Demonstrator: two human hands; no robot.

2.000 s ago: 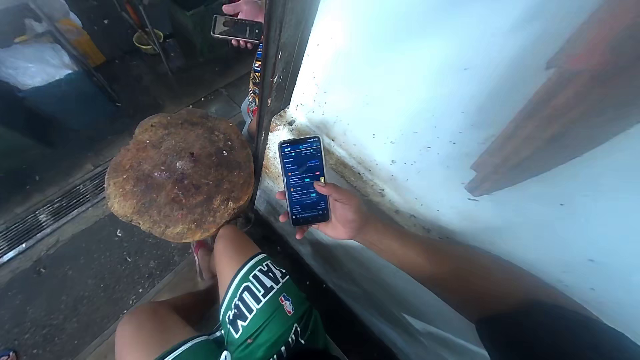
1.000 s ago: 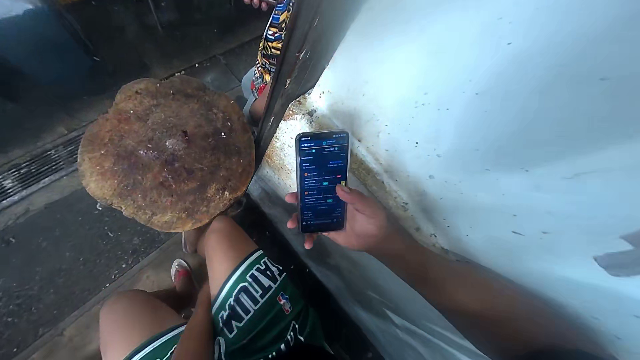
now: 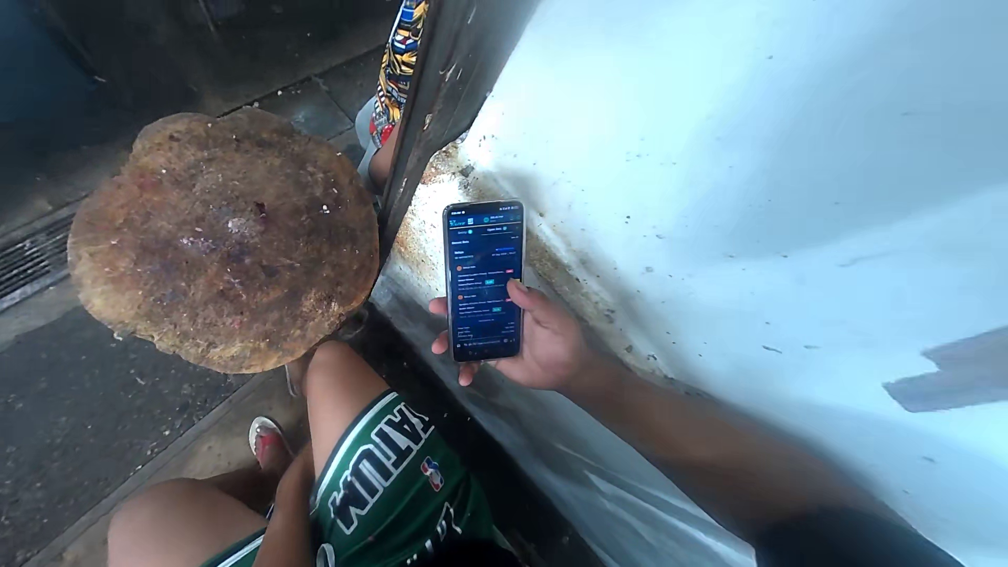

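My right hand (image 3: 543, 339) holds a smartphone (image 3: 482, 272) upright, its lit screen facing me, in front of the stained lower wall. The thumb rests on the screen's right edge, and the other fingertips show past the left and lower edges. The screen bears small writing on a dark background. My left forearm (image 3: 287, 508) reaches down between my legs near the green shorts (image 3: 394, 472); the left hand itself is hidden. Left of the phone, beyond my knee, is a round, worn wooden block (image 3: 228, 240) with a rough, stained top.
A pale, stained wall (image 3: 709, 157) fills the right side, with a dark upright post (image 3: 425, 102) at its edge. Behind the post show part of another person's leg and patterned clothing (image 3: 400, 63). A floor drain grate (image 3: 35, 256) lies at the far left.
The other person's hand with a phone, seen at the top two seconds ago, is out of view. My left forearm has come into view between my legs. My right hand keeps hold of the phone.
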